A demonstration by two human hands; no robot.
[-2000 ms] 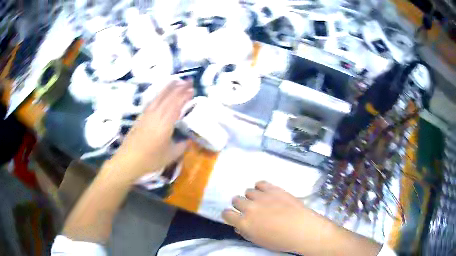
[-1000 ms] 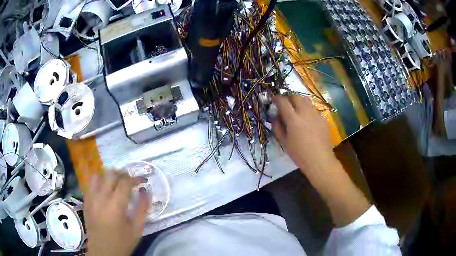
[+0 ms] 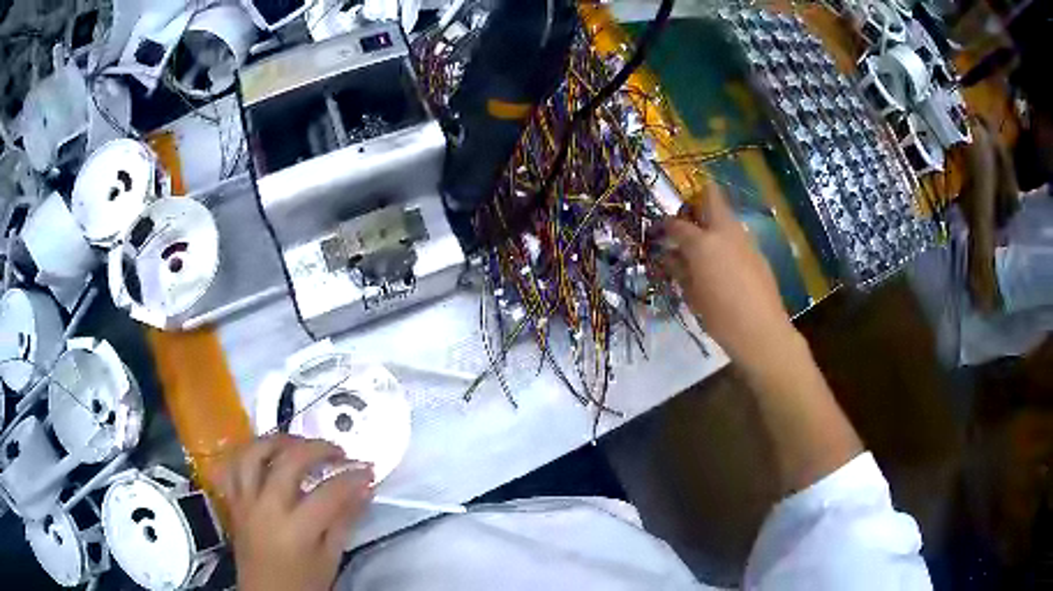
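A white round housing (image 3: 367,406) lies on the whitish sheet at lower left, its disc face up, with a thin white leg sticking out to the right. My left hand (image 3: 303,491) holds its lower left edge. My right hand (image 3: 710,254) is at the right edge of the heap of coloured wire leads (image 3: 566,254), thumb and fingertips close together. Whether a lead is between the fingertips is too blurred to tell.
The screw feeder (image 3: 358,173) stands behind the housing. The black electric screwdriver (image 3: 502,104) rests right of it. More housings (image 3: 144,533) pile up at left. Rows of small round components (image 3: 837,150) lie at far right. Another person's arm (image 3: 987,219) shows at the right edge.
Two seconds ago my left hand was at the housing pile. Since one second ago, the held housing shows more clearly, with a leg pointing right, and my right hand has shifted slightly right.
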